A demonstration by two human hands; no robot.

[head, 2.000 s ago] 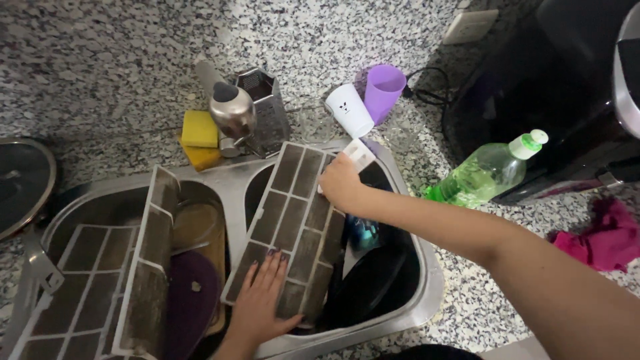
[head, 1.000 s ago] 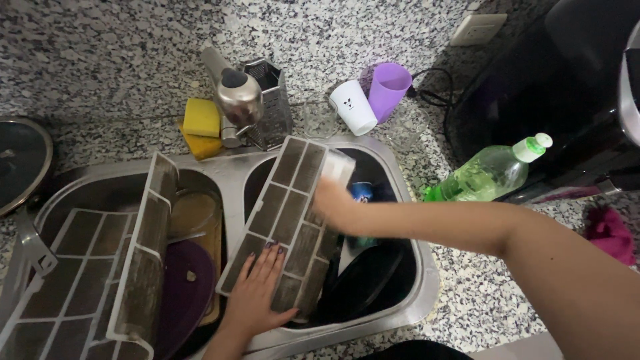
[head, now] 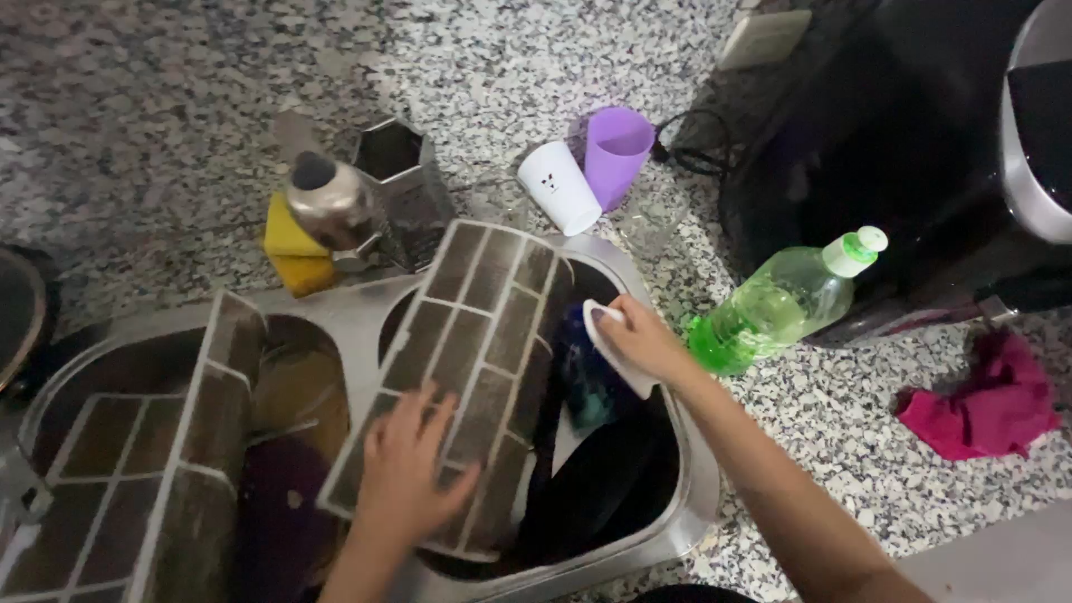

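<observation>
A dusty mesh air filter with a white grid frame [head: 469, 335] lies tilted over the right basin of a steel double sink. My left hand [head: 414, 461] rests on its lower part with the fingers spread. My right hand [head: 636, 335] grips a white handled tool [head: 615, 356], perhaps a brush, just right of the filter and above the basin; its working side is hidden. Under it in the basin are a dark blue item [head: 590, 368] and a black pan or lid [head: 586, 494]. A second mesh filter [head: 201, 435] stands in the left basin beside a purple plate [head: 280, 511].
Behind the sink are a yellow sponge [head: 293, 243], a metal moka pot [head: 406, 193], a white cup [head: 561, 188] and a purple cup [head: 618, 155]. At right stand a green soap bottle [head: 770, 301], a black appliance [head: 871, 167] and a pink cloth [head: 980, 402].
My right hand, with the white tool, has moved off the filter's upper right edge to the right, over the basin's side. My left hand has stayed on the filter.
</observation>
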